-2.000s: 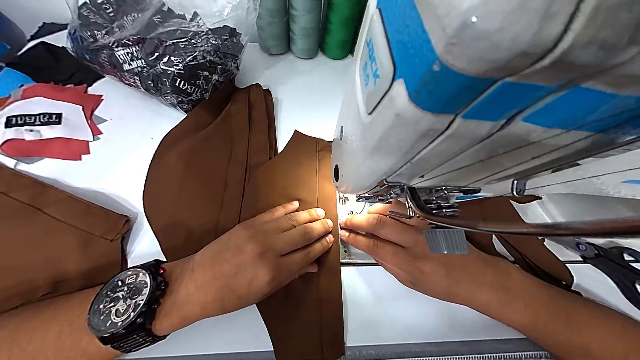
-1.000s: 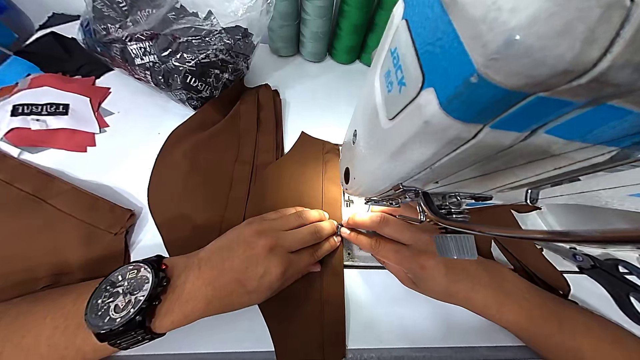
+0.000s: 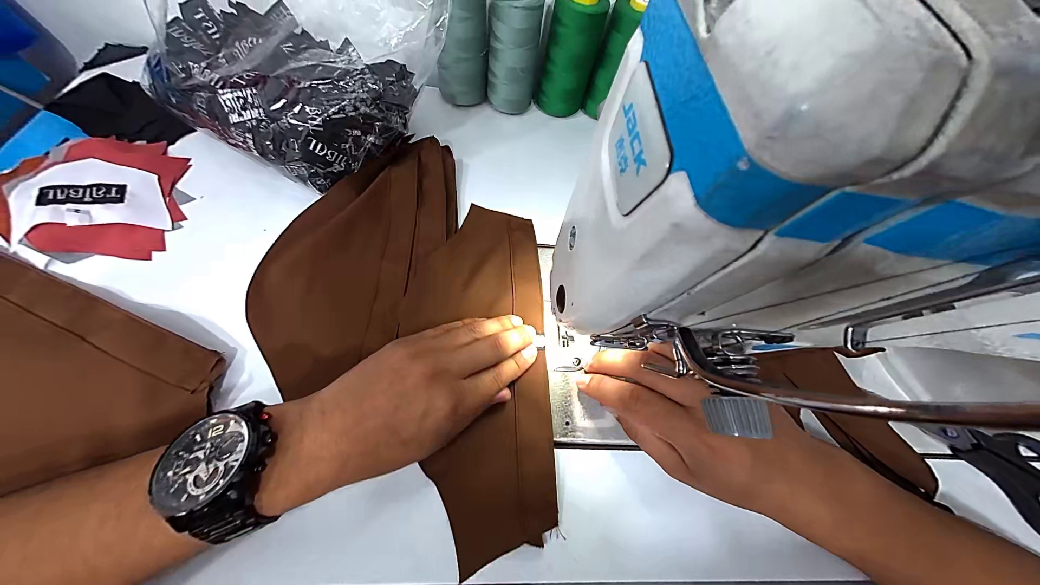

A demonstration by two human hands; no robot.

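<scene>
Under the lit head of a white and blue Jack sewing machine (image 3: 617, 236) lies a metal needle plate (image 3: 581, 406). My left hand (image 3: 414, 390), with a black watch (image 3: 213, 471) on the wrist, rests flat on a brown fabric piece (image 3: 487, 268); its fingertips are at the seam near the piece's right edge, left of the needle area. My right hand (image 3: 691, 414) is at the plate's right side, fingertips beside the presser foot area, apart from the left hand and the brown piece. Whether its fingers hold anything is hidden by the machine parts.
More brown fabric (image 3: 333, 284) lies beneath and left, with another folded brown piece (image 3: 89, 374) at far left. Red and white cut pieces (image 3: 97, 231), a plastic bag of black labels (image 3: 301, 106) and thread cones (image 3: 573, 57) stand behind. Black-handled scissors (image 3: 1003, 467) lie far right.
The hands were close together at the fabric's edge by the needle; now a gap separates them. The brown piece's edge has moved left off the needle area, with my left hand on it.
</scene>
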